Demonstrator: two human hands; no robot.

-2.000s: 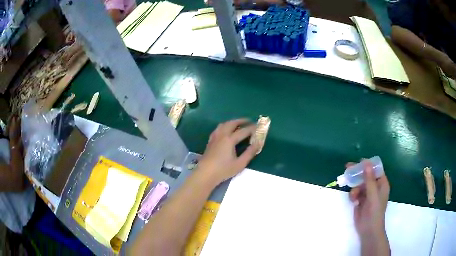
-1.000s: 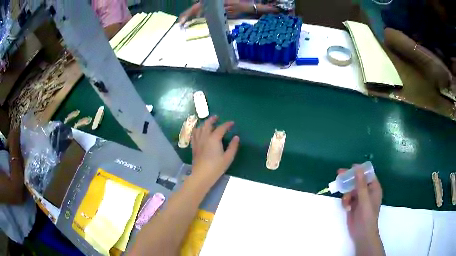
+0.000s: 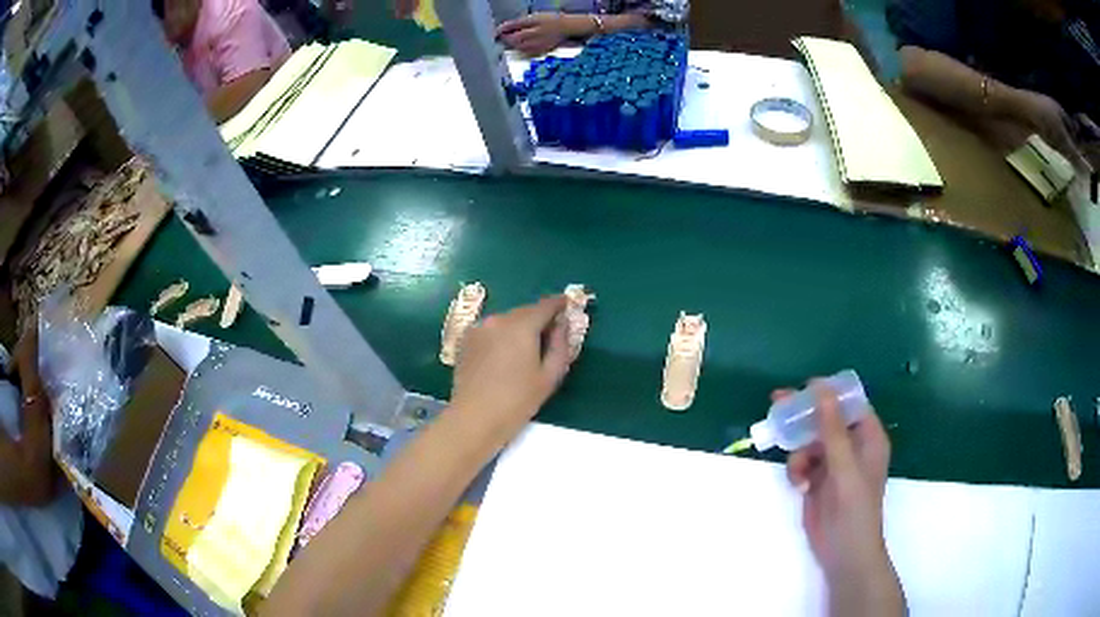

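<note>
My left hand (image 3: pixel 513 356) is over the green belt (image 3: pixel 796 289) with its fingers on a beige part (image 3: pixel 577 321), whose upper end shows past the fingertips. One beige part (image 3: pixel 462 323) lies just left of that hand, and another (image 3: pixel 683 362) lies to its right, touched by nothing. My right hand (image 3: pixel 841 476) holds a translucent white squeeze bottle (image 3: pixel 814 411) above the belt's near edge. Its thin yellow-green tip points left.
A grey metal post (image 3: pixel 259 229) slants across the left. A white sheet (image 3: pixel 627 530) lies in front. A pink oblong part (image 3: pixel 329 500) and a yellow envelope (image 3: pixel 193 530) lie left. Blue cells (image 3: pixel 609 97) and a tape roll (image 3: pixel 782 121) are opposite, with people's arms beyond.
My left hand has moved to the right and its fingers now touch a beige part. My right hand still holds the bottle. Blue cell on the belt at far right has come into view.
</note>
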